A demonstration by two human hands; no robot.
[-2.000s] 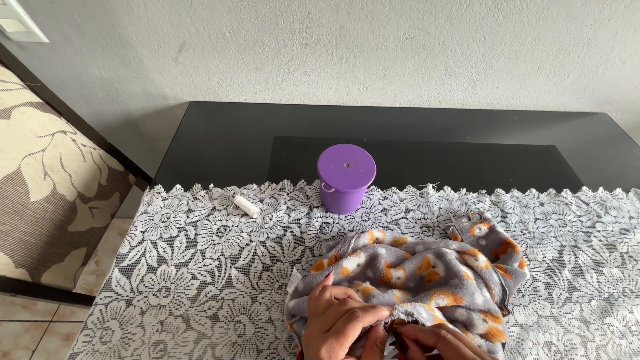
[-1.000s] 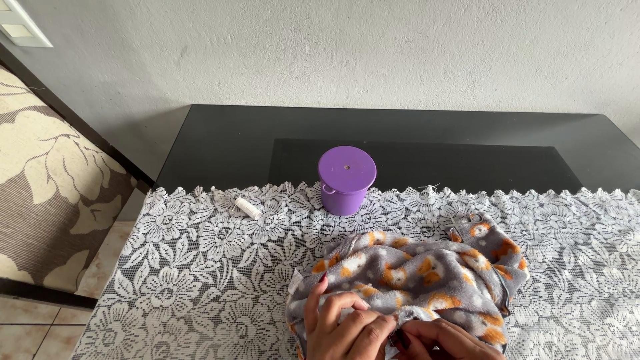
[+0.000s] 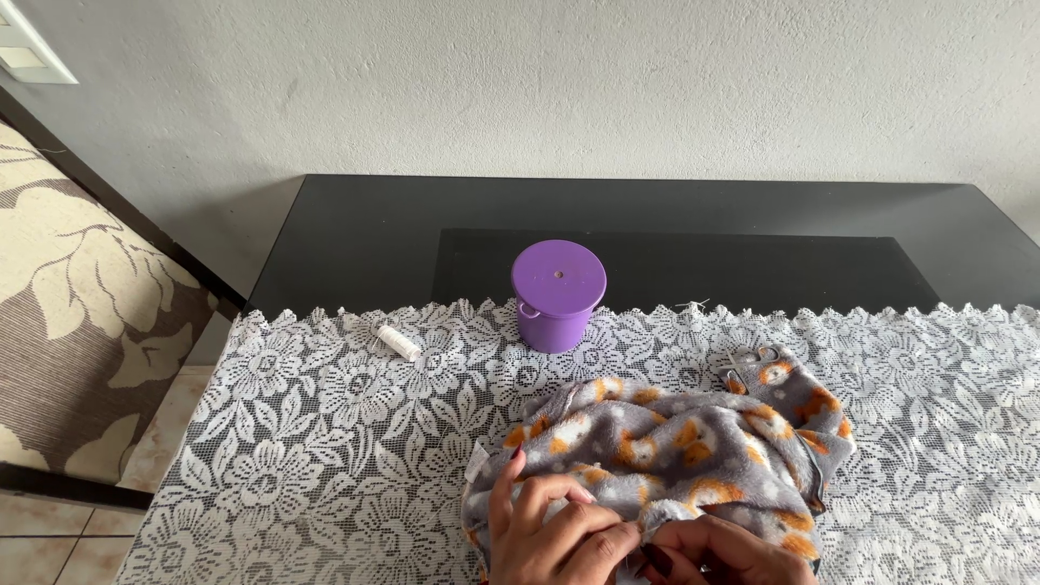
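A grey fleece cloth with an orange and white animal print (image 3: 650, 443) lies bunched on the lace tablecloth. My left hand (image 3: 556, 528) pinches a fold of it near the front edge, index finger raised. Close beside it, my right hand (image 3: 715, 552) grips the same fold, fingertips nearly touching the left ones. A thin thread seems to show between the fingers; whether a needle is there cannot be told. Small scissors (image 3: 749, 359) rest on the cloth's far right corner. A spool of white thread (image 3: 398, 343) lies on its side at the left.
Behind the fleece stands a purple lidded container (image 3: 558, 301). White lace (image 3: 309, 455) covers the front of a black table (image 3: 366, 219), which stands against a wall. At the left is a chair or seat with leaf-patterned fabric (image 3: 81, 309). Thread bits lie at the lace's back edge.
The fingers of both hands have shifted slightly at the fold. The fleece, container and spool have stayed in place.
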